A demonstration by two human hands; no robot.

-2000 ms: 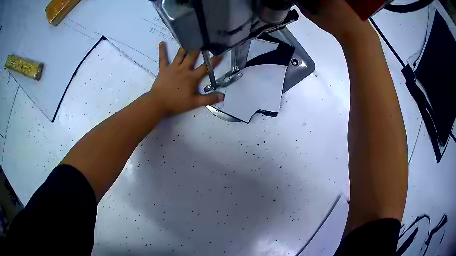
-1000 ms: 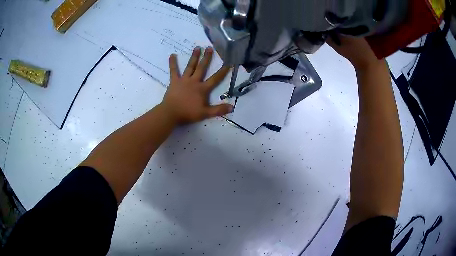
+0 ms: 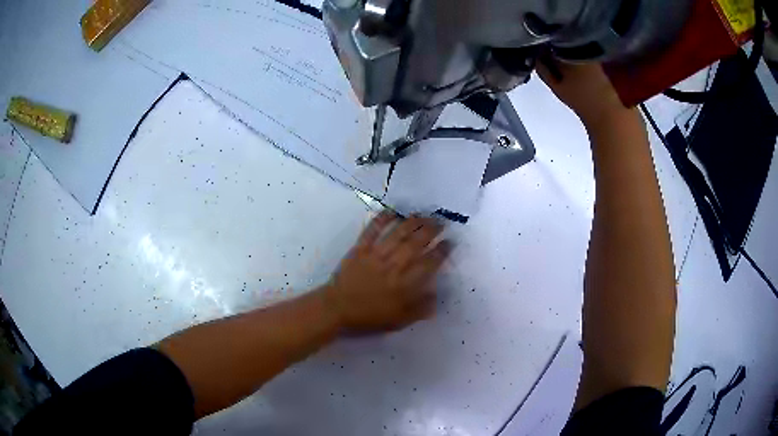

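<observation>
The cutting machine point(image 3: 478, 43) stands at the top centre, its grey base plate point(image 3: 510, 143) showing at the right of the blade area. The presser foot point(image 3: 367, 159) is over the paper marker point(image 3: 281, 81). A paper-topped piece point(image 3: 439, 174) with dark edges lies over the base plate. My left hand point(image 3: 394, 271) is blurred, its fingertips at the near edge of that piece; whether it grips it cannot be told. My right hand point(image 3: 580, 85) is at the machine's side, its fingers wrapped under the motor, partly hidden by it.
An orange-gold weight point(image 3: 113, 23) and a smaller yellow-gold weight point(image 3: 41, 119) lie on the paper at upper left. Black fabric offcuts point(image 3: 734, 153) lie at right, with thin dark strips point(image 3: 712, 396) at lower right. A black cable point(image 3: 708, 95) loops beside the red motor end. Lint speckles the white table point(image 3: 281, 247).
My left hand has left the paper beside the presser foot and moved down and right to the piece's near edge. The machine first shifted right in view, then slightly back left.
</observation>
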